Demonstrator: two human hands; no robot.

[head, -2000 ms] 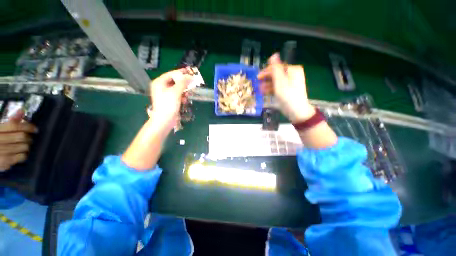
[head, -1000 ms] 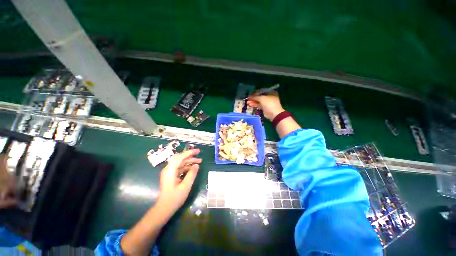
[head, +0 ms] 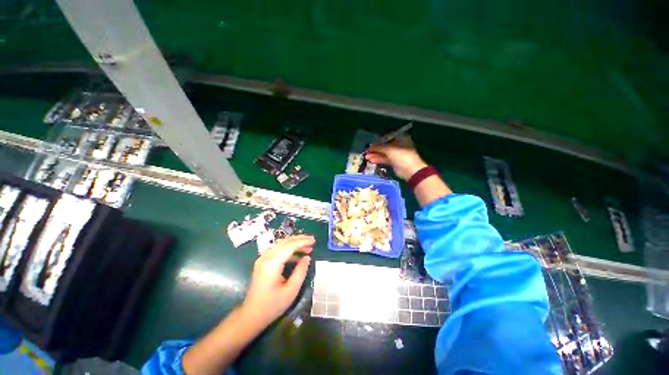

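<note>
My right hand (head: 396, 157) is over the belt behind the blue parts bin (head: 367, 254), with slim tweezers (head: 397, 132) in it. Its fingertips are at a carrier tray (head: 359, 146) with small parts, partly hidden by the hand. My left hand (head: 281, 272) hovers low over the bench with its fingers apart, and no held part shows. Loose metal-cased units (head: 251, 228) lie just beyond its fingers. The bin holds a heap of beige pieces (head: 362, 217). A white label sheet with a grid (head: 421, 304) lies in front of the bin.
Black foam trays (head: 103, 282) are stacked at left. A grey post (head: 158, 95) rises at left. Clear trays (head: 110, 150) and a dark module (head: 280, 151) sit on the belt (head: 455, 150) beyond a pale rail (head: 293, 205). A clear blister tray (head: 565, 307) is at right.
My hands came down from raised positions; my right hand reached to the carrier tray and stays there. My left hand no longer holds the piece seen at first. A person's hand at left is gone from view.
</note>
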